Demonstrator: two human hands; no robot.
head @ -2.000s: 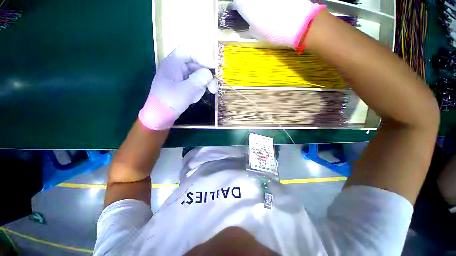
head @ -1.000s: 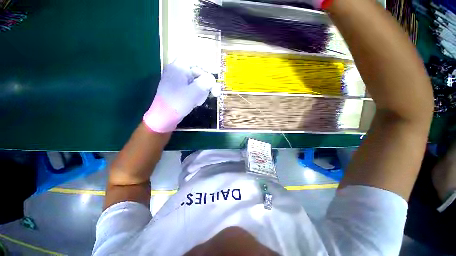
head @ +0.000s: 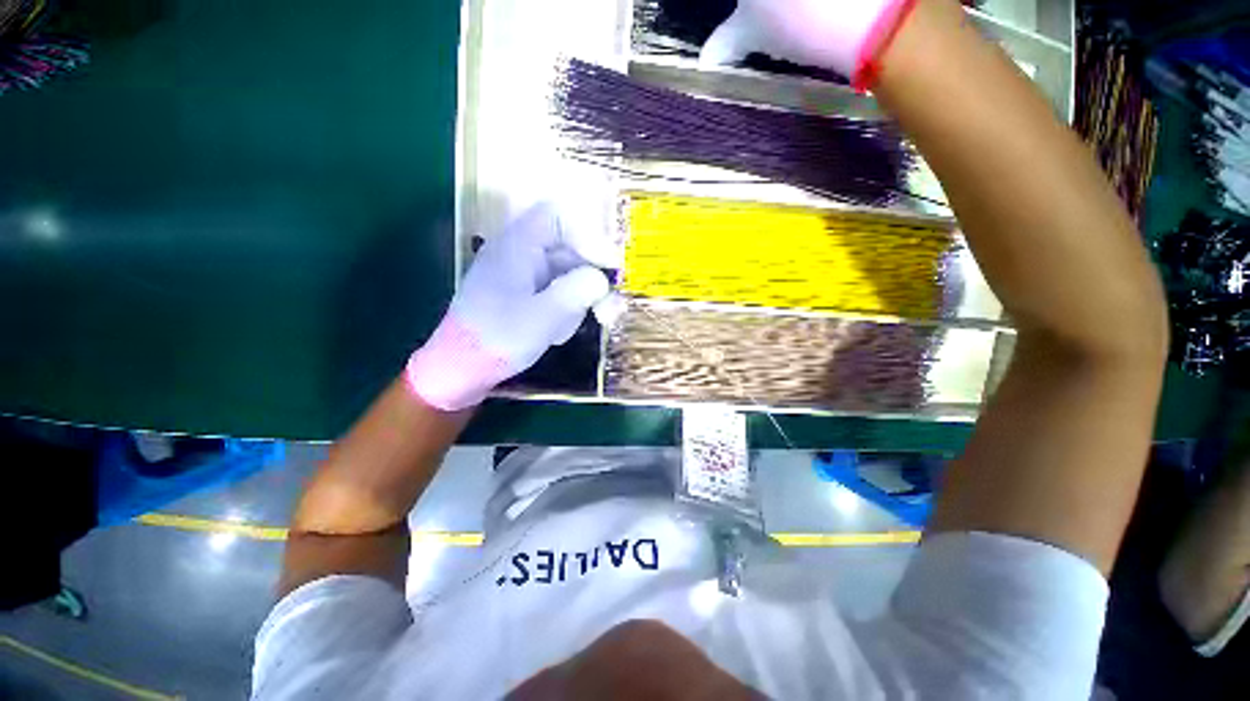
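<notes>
My left hand (head: 528, 299), in a white glove with a pink cuff, is pinched at the left end of the tray's yellow and brown sections. A thin wire (head: 672, 333) trails from its fingertips over the brown wires (head: 768, 359); the piece between the fingers is too small to see. My right hand (head: 795, 30), gloved and partly cut off by the top edge, is over the black wires (head: 681, 21); whether it holds one cannot be told. Purple wires (head: 740, 133) and yellow wires (head: 781, 256) lie in their compartments.
The white tray (head: 470, 137) lies on the green bench (head: 247, 219). Mixed-colour wire bundles (head: 1117, 123) lie right of the tray, others (head: 41, 62) at the far left corner. Black pieces (head: 1206, 295) are at the right edge. Another person's arm (head: 1213, 562) shows at right.
My right hand has moved from the purple compartment, almost out of view, then back in over the black wires. The tray and left hand appear lower in the picture. The left hand keeps its pinch.
</notes>
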